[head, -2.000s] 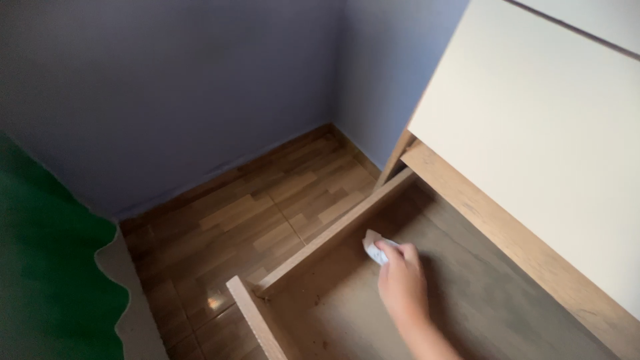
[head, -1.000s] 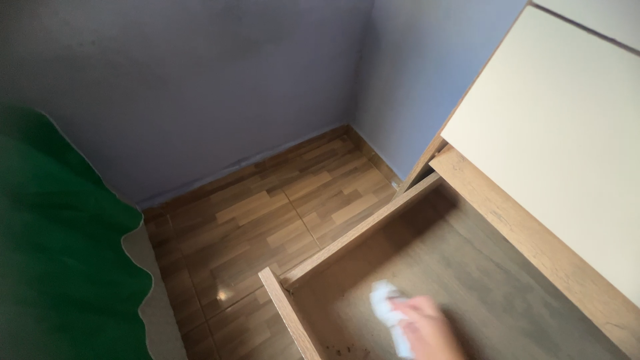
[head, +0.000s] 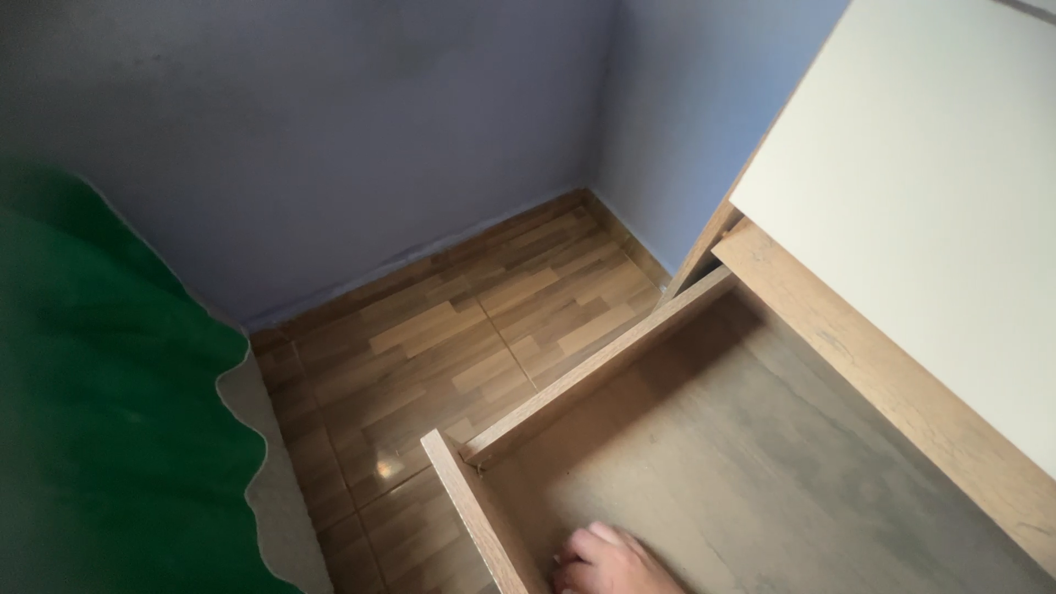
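Observation:
My right hand (head: 610, 561) is at the bottom edge of the view, low inside an open wooden drawer (head: 602, 363), close to the inner side of its front panel. Its fingers are curled down towards the drawer bottom (head: 742, 462). No cloth shows around the fingers, and their undersides are hidden, so what they hold cannot be told. A few small dark specks lie on the drawer bottom. My left hand is out of view.
Above the drawer are a wooden rail (head: 866, 355) and a white drawer front (head: 924, 190). Purple-blue walls (head: 412, 124) meet at a corner above the wood-patterned tiled floor (head: 429, 346). A green fabric with a scalloped edge (head: 124, 396) hangs at the left.
My right hand has moved from the middle of the drawer towards its front panel. The white cloth seen in it before is no longer visible.

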